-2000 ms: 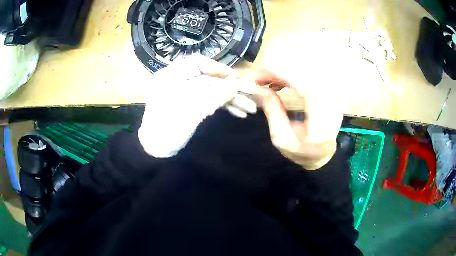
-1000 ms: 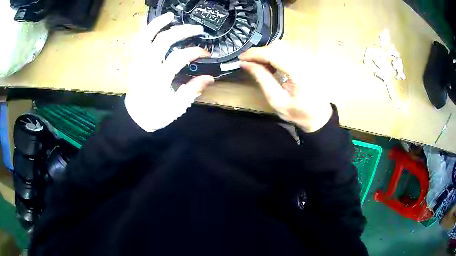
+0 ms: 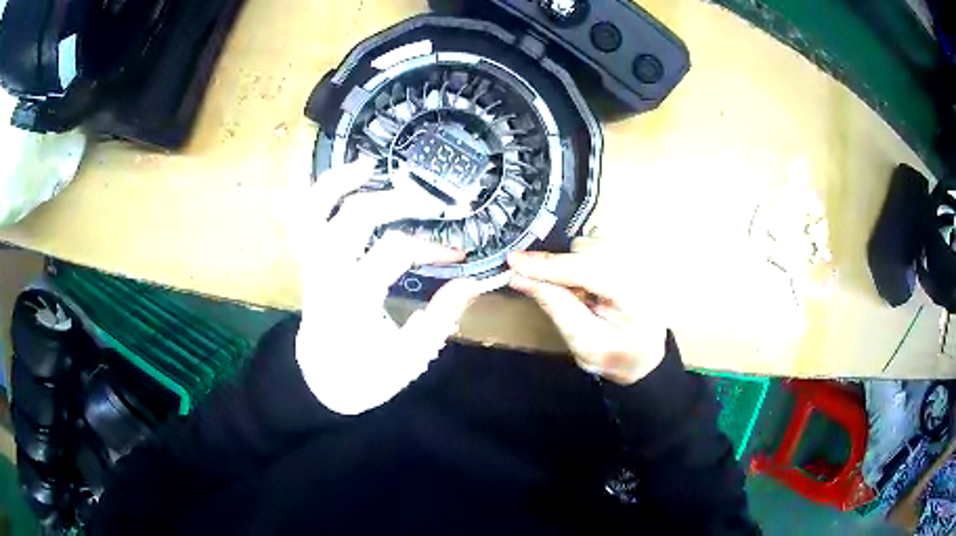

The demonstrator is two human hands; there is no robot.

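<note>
A desk fan unit lies on the bench, its round black fan head (image 3: 537, 102) facing up with a slotted grille and pale marks at the centre. Its bar-like base (image 3: 629, 58) with round knobs points away to the upper right. My left hand (image 3: 367, 283), in a white glove, holds the near left rim, fingers over the grille and thumb at the near edge. My right hand (image 3: 582, 309), bare-looking, has its fingertips together at the near rim, beside my left thumb. A white piece is partly visible between the fingertips. A pale strip (image 3: 403, 54) sits on the far rim.
Small white pieces (image 3: 791, 246) lie on the bench at right. Black fan parts stand at the right (image 3: 899, 236) and upper left edges. A whitish bag (image 3: 40, 173) is at left. Green crates (image 3: 157, 325) and a red stool (image 3: 823, 445) are below the bench.
The view has shifted, so more of the fan and its base show. My hands, earlier together in front of the fan, are now at its near rim.
</note>
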